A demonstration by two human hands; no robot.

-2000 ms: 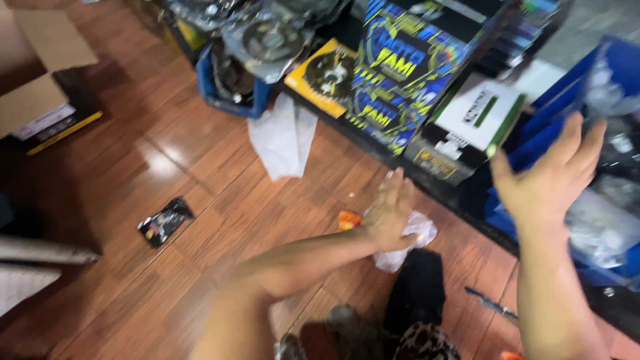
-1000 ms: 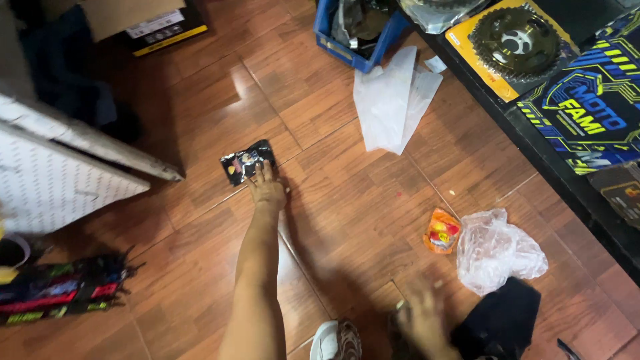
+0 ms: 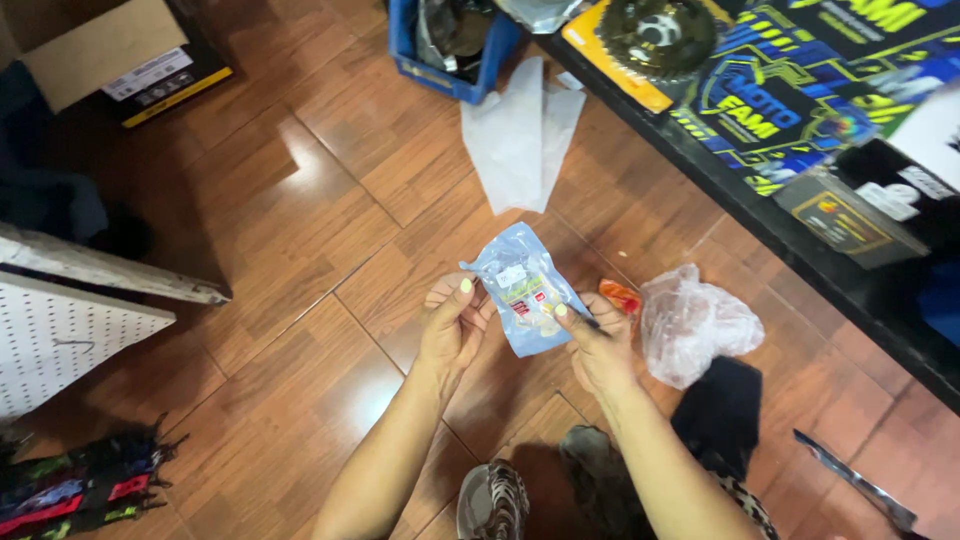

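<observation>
Between my two hands is a small plastic packet (image 3: pixel 529 289), bluish and glossy, with a white sticker and printing on its face. My left hand (image 3: pixel 455 319) pinches its left edge near the torn-looking upper corner. At its lower right edge, my right hand (image 3: pixel 596 334) grips it with the thumb on top; a dark narrow item shows by that thumb, too unclear to name. Right of my right hand, an orange packet (image 3: pixel 621 297) lies on the floor beside a crumpled clear plastic bag (image 3: pixel 694 324).
White paper sheets (image 3: pixel 517 142) lie beyond the packet, by a blue plastic bin (image 3: pixel 480 82). A black shelf edge (image 3: pixel 840 292) runs along the right, bearing a sprocket (image 3: pixel 660 37) and boxes. An open cardboard box (image 3: pixel 112 52) and a white perforated panel (image 3: pixel 67 345) stand left.
My left hand has come off the floor, where it touched a dark packet a second ago. Both hands now meet at a packet, its bluish side showing.
</observation>
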